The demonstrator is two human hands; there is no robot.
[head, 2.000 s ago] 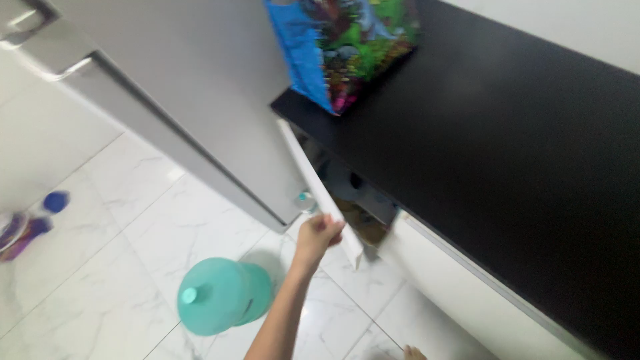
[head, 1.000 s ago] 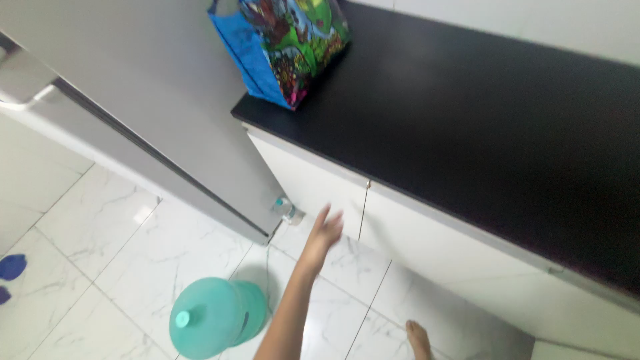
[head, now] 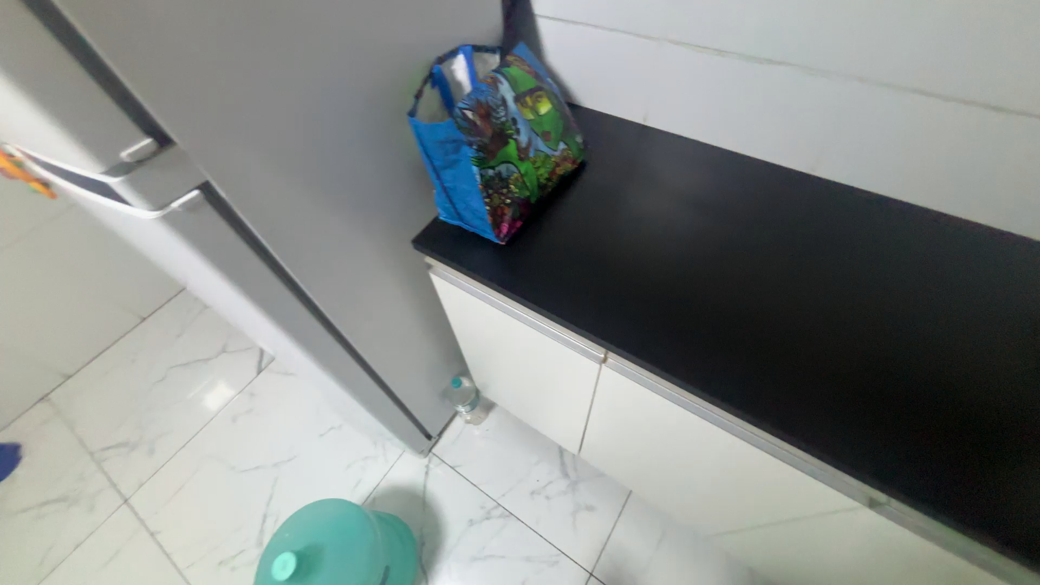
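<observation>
Neither of my hands shows in the head view now. A blue shopping bag with a colourful printed side (head: 520, 146) stands upright on the left end of the black countertop (head: 731, 268), beside the grey refrigerator (head: 325, 146). Below the counter, the white cabinet door at the left (head: 520, 357) is closed, as is the wider white cabinet front (head: 731, 463) to its right. A small clear plastic bottle (head: 463, 396) stands on the floor in the corner between the refrigerator and the cabinet.
A large teal water jug (head: 333, 544) is on the marble-patterned tile floor (head: 203, 455), cut off by the bottom edge. At the far left lies part of a blue item (head: 8, 459). The white tiled wall (head: 796, 106) runs behind the counter.
The left cabinet door, held ajar by a hand two seconds ago, was closed by one second ago. That hand, then extended beside the door, has left the view. The view has shifted.
</observation>
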